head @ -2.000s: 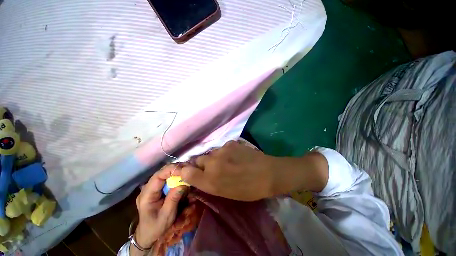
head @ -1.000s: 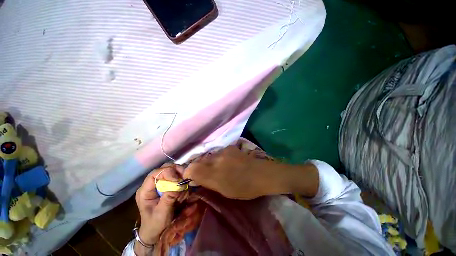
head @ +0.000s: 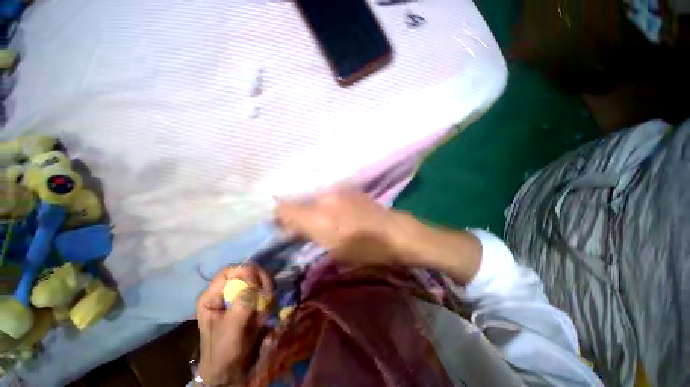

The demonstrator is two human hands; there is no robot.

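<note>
My left hand (head: 231, 325) holds a plush toy by its yellow end (head: 237, 290), over my lap at the table edge. A bit of blue shows beside the yellow end; the rest of the toy is hidden by my fingers. My right hand (head: 337, 223) is blurred, raised up and to the right of the toy, apart from it, with its fingertips together over the cloth's edge. A short pale thread shows near the yellow end. Whether the right fingertips pinch a needle or thread is too blurred to tell.
A pile of blue-and-yellow plush toys (head: 91, 243) lies at the table's left. A smartphone (head: 346, 38) lies at the back, with a small dark metal piece (head: 414, 20) beside it. Grey striped fabric (head: 598, 249) stands at the right, beyond the green floor (head: 469, 185).
My right hand has moved up, away from the toy. The dark tool tip seen at the yellow end no longer shows. The view has shifted, showing more of the toy pile.
</note>
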